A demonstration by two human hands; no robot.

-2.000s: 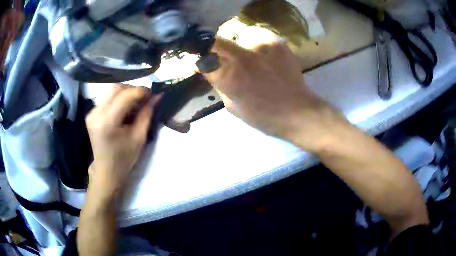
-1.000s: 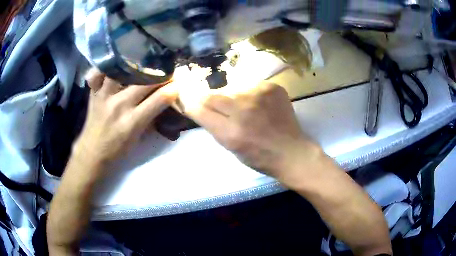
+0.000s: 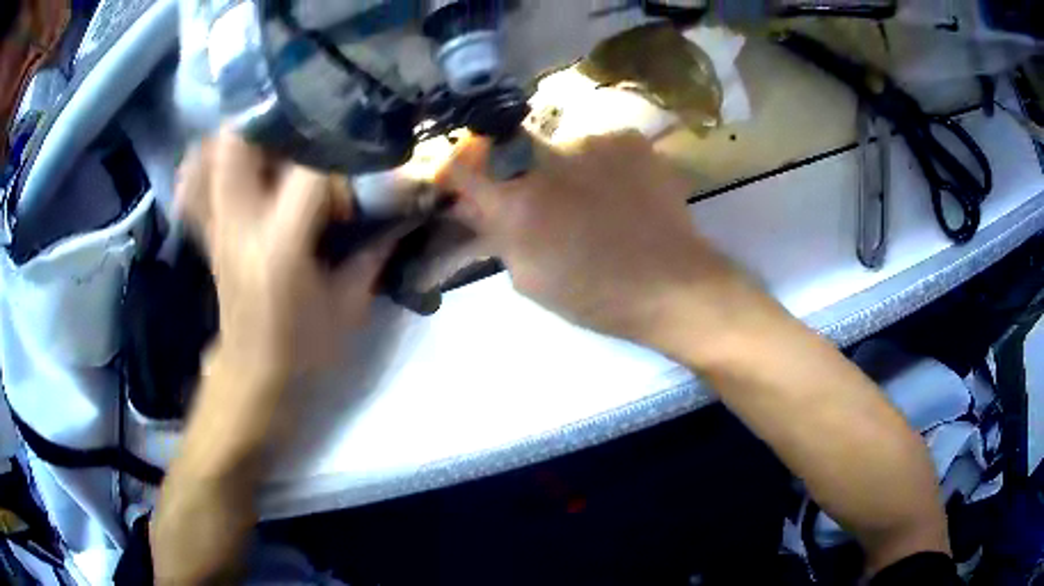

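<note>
A black fabric piece point(image 3: 418, 275) lies on the white table under and between my hands, just below the sewing machine's needle area point(image 3: 472, 115). My right hand point(image 3: 584, 229) is at the needle area, fingertips bent down at the cloth under the bright lamp; whether it grips the cloth is hidden. My left hand point(image 3: 269, 246) is blurred, left of the needle below the round guard, with its fingers around the black cloth's left end; its grip cannot be made out. White-and-black garment panels point(image 3: 69, 309) are heaped at the left.
Silver snips point(image 3: 874, 189) and black-handled scissors point(image 3: 956, 172) lie on the right of the table. An amber scrap point(image 3: 670, 71) is right of the needle. The table's front edge point(image 3: 550, 441) curves across, with pale cloth point(image 3: 916, 395) below right. The machine's shiny guard point(image 3: 223, 69) is upper left.
Since one second ago, my left hand has moved slightly right and down from the guard. My right hand stays near the needle. The camera view has shifted, and the grey blur at upper right has moved away.
</note>
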